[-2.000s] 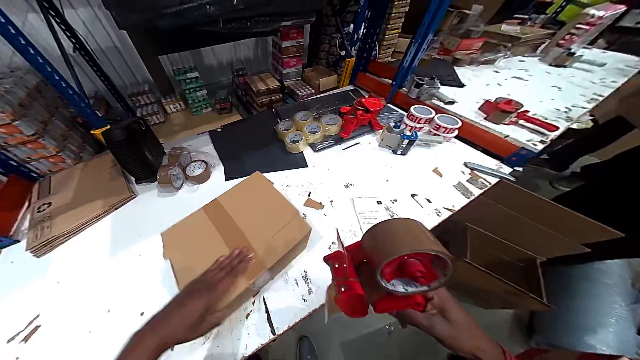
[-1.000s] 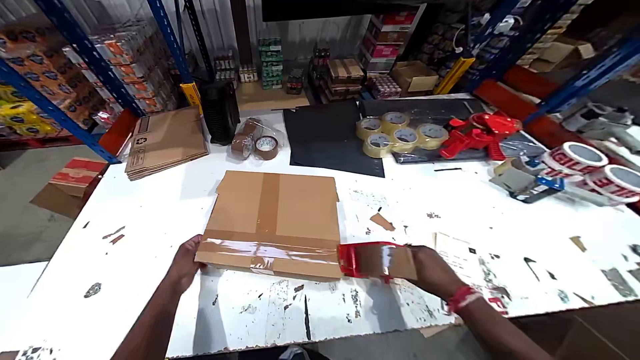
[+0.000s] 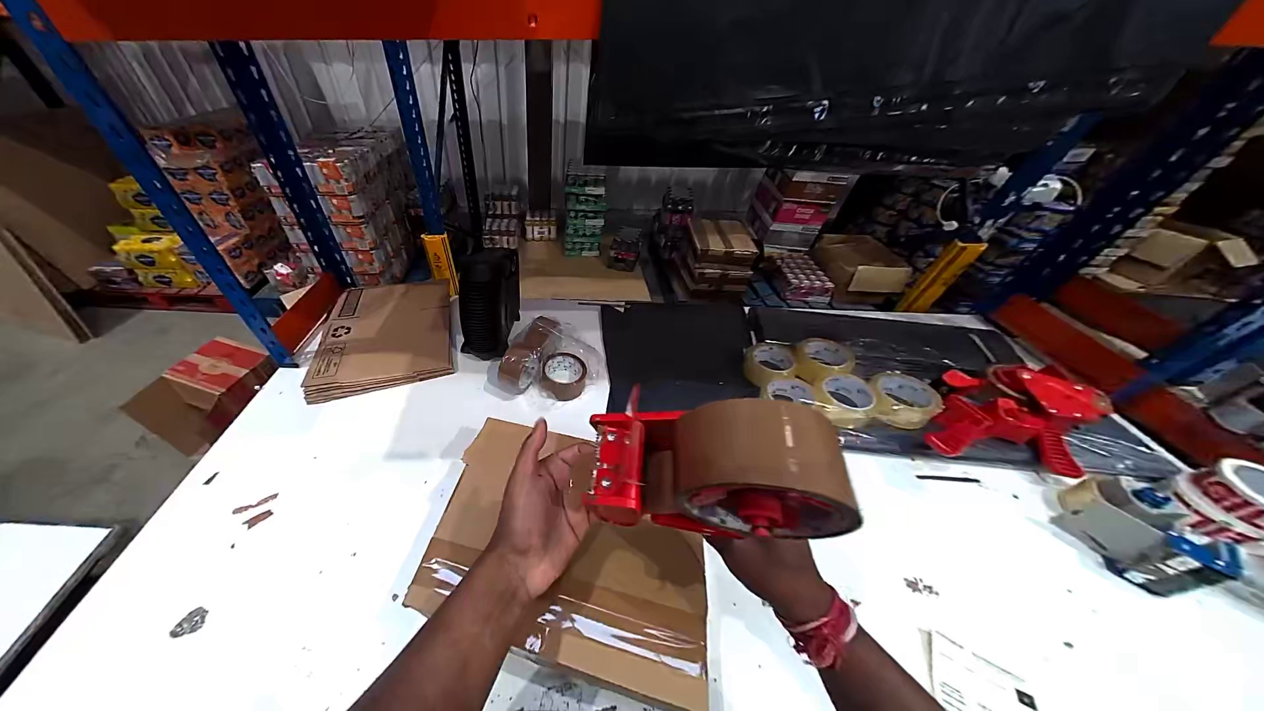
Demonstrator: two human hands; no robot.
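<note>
A red tape dispenser (image 3: pixel 620 464) loaded with a wide roll of brown packing tape (image 3: pixel 760 449) is raised above the worktable. My right hand (image 3: pixel 765 573) holds it from below, its fingers mostly hidden by the roll. My left hand (image 3: pixel 543 509) is beside the dispenser's cutter end, palm turned up and fingers apart; whether the fingertips touch the dispenser cannot be told. Under both hands a flat cardboard box (image 3: pixel 632 568) lies on the white table, with brown tape and a shiny strip across its near part.
Flattened cardboard boxes (image 3: pixel 385 341) are stacked at the back left. Bagged brown tape rolls (image 3: pixel 563 375), clear tape rolls (image 3: pixel 849 393) and another red dispenser (image 3: pixel 1027 410) stand behind. Red-and-white tape (image 3: pixel 1224 499) is at the right, printed paper (image 3: pixel 978 676) near the front. Blue rack posts (image 3: pixel 281 158) rise behind.
The dispenser, at the box's right edge one second ago, is now lifted over the box. My left hand has left the box's left edge and is beside the dispenser. The view has shifted.
</note>
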